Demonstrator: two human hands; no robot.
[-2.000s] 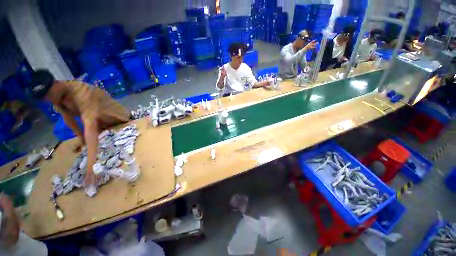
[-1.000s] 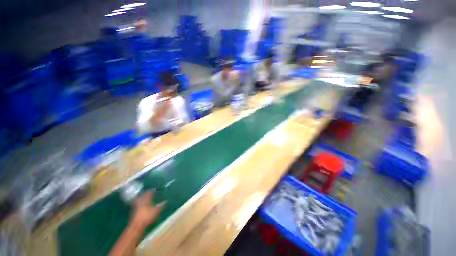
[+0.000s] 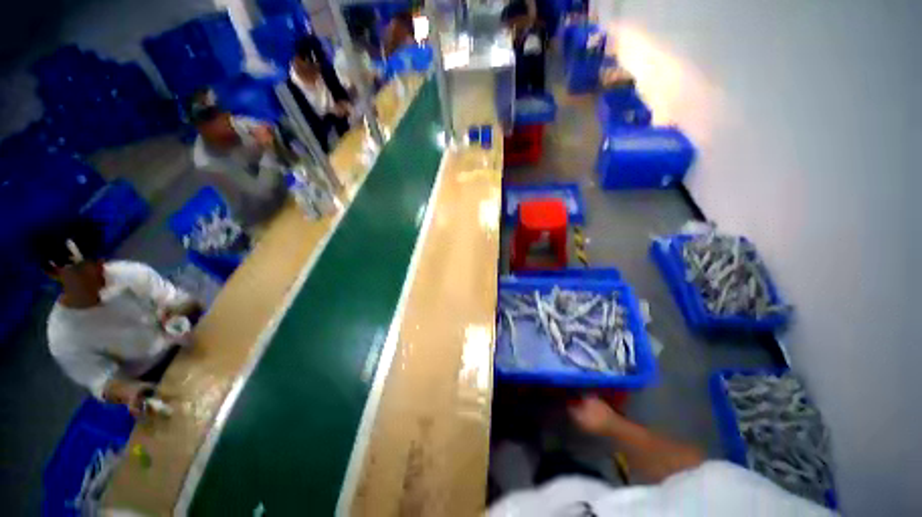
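Observation:
My right hand [image 3: 594,414] is at the near edge of a blue crate [image 3: 566,380], just below its rim, by a red support under the crate. My bare forearm comes in from a white sleeve at the lower right. The fingers are small and blurred, and I cannot tell whether they grip anything. The crate holds many long, thin white-grey limb parts [image 3: 571,328]. My left hand is not in view.
The green conveyor belt [image 3: 303,374] runs away ahead, left of the tan bench [image 3: 435,374]. A red stool [image 3: 541,227] stands beyond the crate. Two more crates of grey parts [image 3: 728,273] are on the floor at right. Several workers sit across the belt.
The view has swung right, along the belt and onto the floor crates. The hand over the belt near a white part has left view. My right hand has come in beside the crate.

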